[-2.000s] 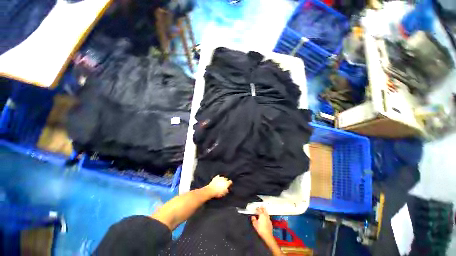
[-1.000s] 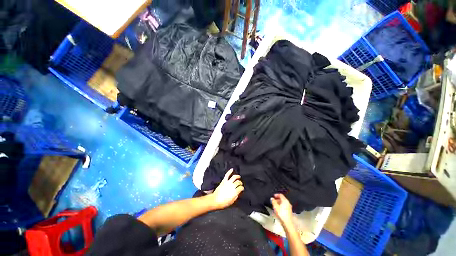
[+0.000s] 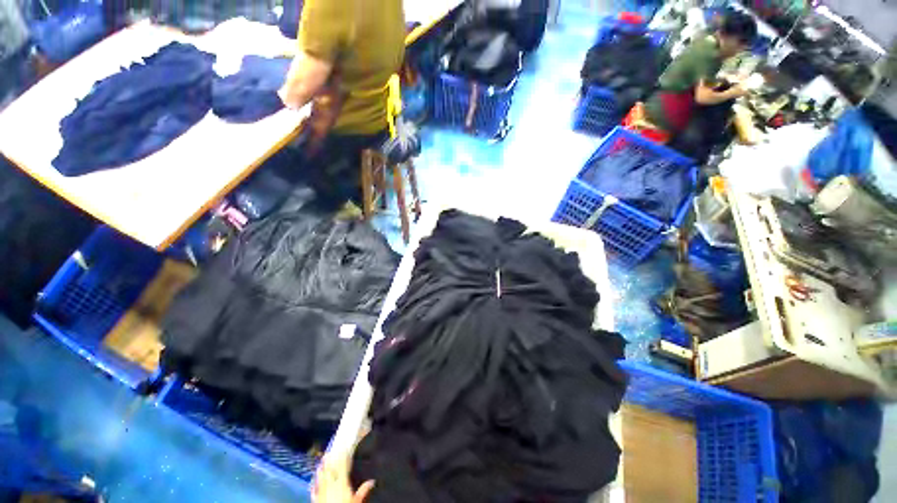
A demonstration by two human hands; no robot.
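A thick black garment bundle (image 3: 482, 393) fills the off-white plastic tub (image 3: 602, 257). A thin pale tie (image 3: 499, 283) cinches its upper middle, and the cloth fans out towards me. My left hand (image 3: 339, 481) is at the bottom edge of the view, at the tub's near left rim beside the bundle. It is partly cut off, and whether it grips the rim cannot be told. My right hand is not in view.
A dark garment stack (image 3: 285, 324) with a white label lies left of the tub over blue crates. A blue crate (image 3: 738, 432) stands right. A work table (image 3: 148, 201) with navy cloth, a standing person (image 3: 349, 69), a wooden stool (image 3: 388, 192), a seated person (image 3: 693, 83) and a sewing table (image 3: 777, 285) surround it.
The view has tilted up and turned, bringing people and the work table into sight. My left hand has moved from the bundle's near edge to the tub's left rim. My right hand has left the view.
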